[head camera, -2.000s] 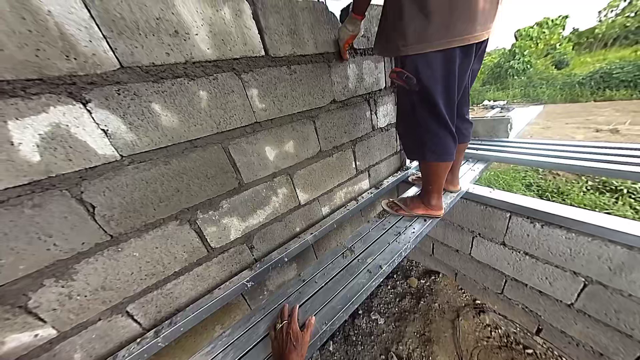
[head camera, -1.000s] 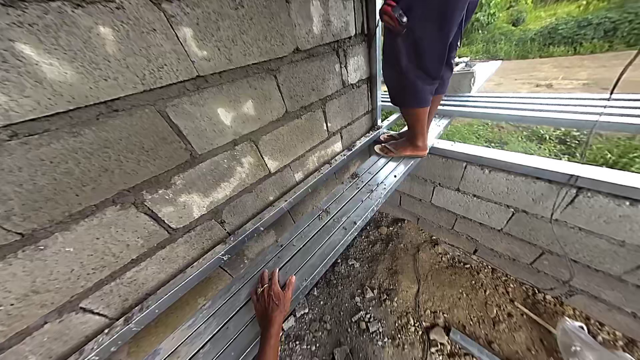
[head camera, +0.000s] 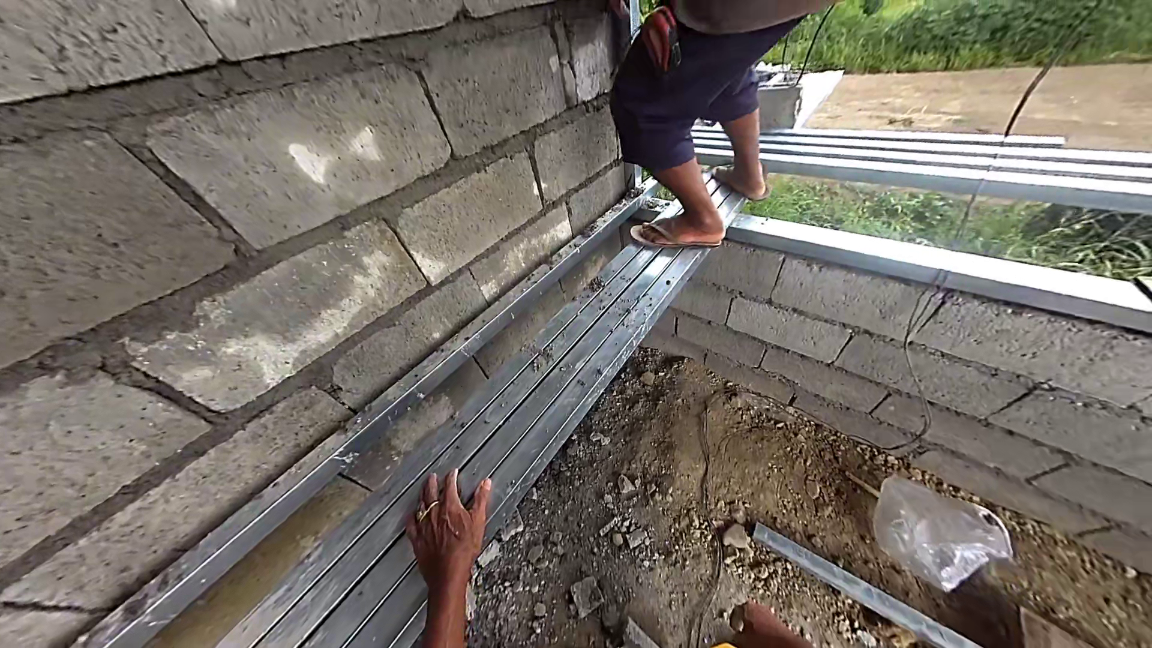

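My left hand (head camera: 447, 531) lies palm down on the long metal channels (head camera: 549, 387), fingers spread and a ring on one finger; it grips nothing. These channels lie side by side as a narrow platform along the concrete block wall (head camera: 297, 153). At the bottom edge, a cropped patch of skin (head camera: 765, 627) shows beside something yellow; it may be my right hand, but what it holds cannot be made out. A co-worker in dark shorts (head camera: 661, 117) and flip-flops stands at the platform's far end, a red and dark glove-like item at the hip.
A separate metal rail (head camera: 405, 387) runs between wall and platform. Below lie rubble and soil (head camera: 666, 432), a loose metal channel (head camera: 855, 585), a clear plastic bag (head camera: 940, 531) and a thin cable. A low block wall (head camera: 828, 333) with a metal beam (head camera: 945, 274) stands at right.
The view has swung right and down. The co-worker's feet, close together a second ago, are now apart. My left hand stays on the channels. The patch of skin at the bottom edge has come into view.
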